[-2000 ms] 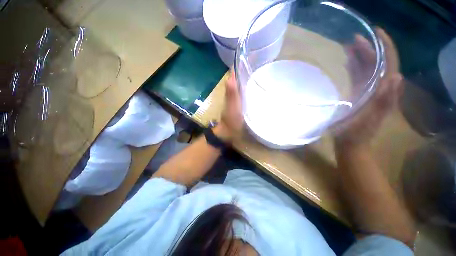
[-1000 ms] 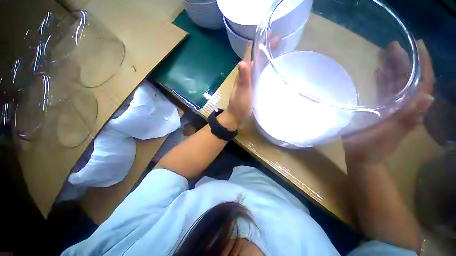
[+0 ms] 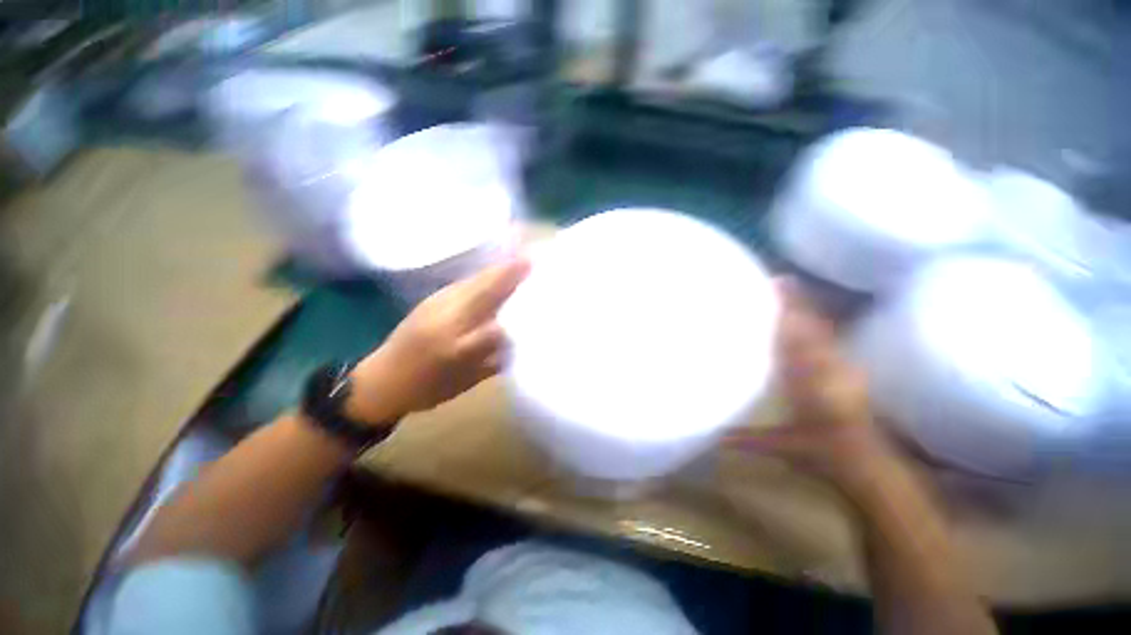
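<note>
A white bowl (image 3: 639, 335) with its rounded face up is between my two hands above the tan cardboard at the middle. My left hand (image 3: 453, 335), with a dark wristband, holds its left side. My right hand (image 3: 812, 378) is at its right side, fingers along the wall. The frame is blurred and glare washes out the bowl's top. A clear bowl around the white one cannot be made out.
Stacked white bowls (image 3: 428, 205) stand behind my left hand. Several rounded white units (image 3: 992, 354) are grouped at the right. Cardboard (image 3: 112, 298) lies at the left. The green bench surface (image 3: 310, 347) shows between. A cluttered, blurred area is at the back.
The view has tilted up and shows more of the bench. The clear bowl that was held up over the white bowl is no longer seen raised; my hands are now on the white bowl's sides.
</note>
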